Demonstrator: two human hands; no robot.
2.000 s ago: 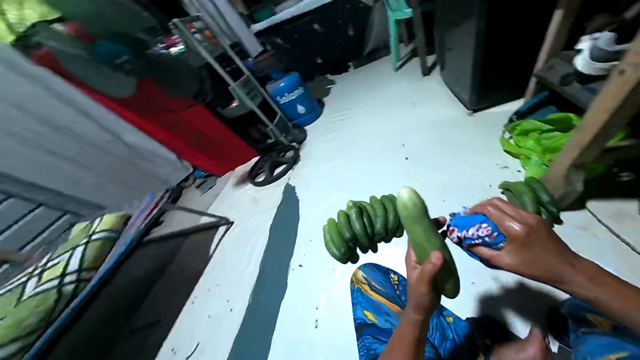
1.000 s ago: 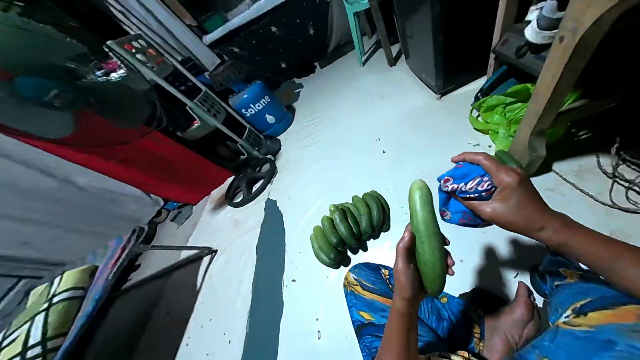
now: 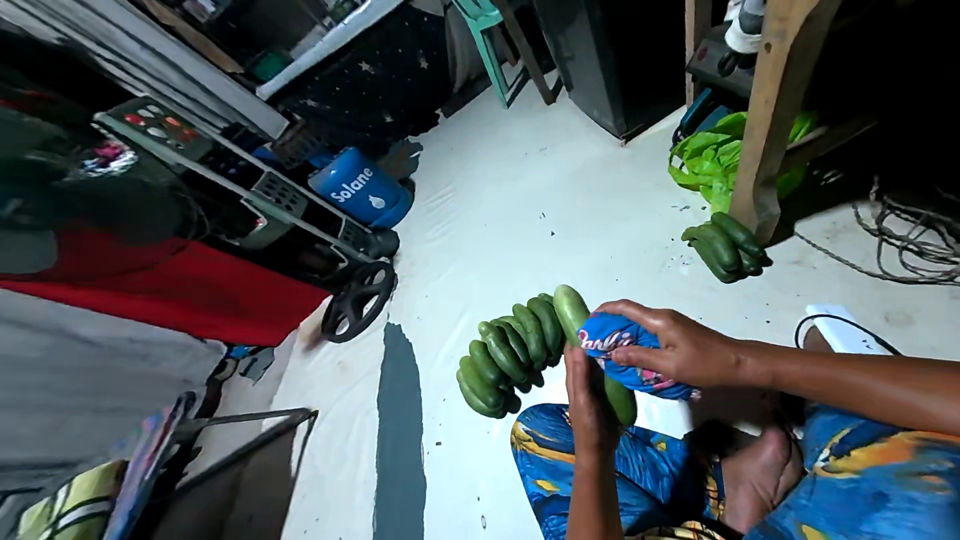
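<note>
A large green cucumber [image 3: 571, 306] is held tilted in my left hand [image 3: 591, 401], its pale end pointing up and away from me. My right hand [image 3: 671, 346] grips a bunched blue printed cloth [image 3: 615, 335] and presses it against the cucumber's side. The cloth covers the cucumber's middle, and my left fingers are partly hidden behind it. Just left of my hands, a row of several green cucumbers [image 3: 504, 352] lies on the white floor covering. A smaller pile of cucumbers [image 3: 721, 246] rests farther off at the right, beside a wooden post.
The wooden post [image 3: 769, 112] stands at the right by a bright green plastic bag [image 3: 709, 161] and a coiled rope [image 3: 911, 244]. At the left are a blue gas cylinder [image 3: 361, 187], a black wheel [image 3: 360, 301] and a metal-framed item [image 3: 247, 442]. My crossed legs are close below my hands.
One second ago the cloth was held apart from the cucumber on its right; now it is against the cucumber. My left hand keeps its hold on the cucumber.
</note>
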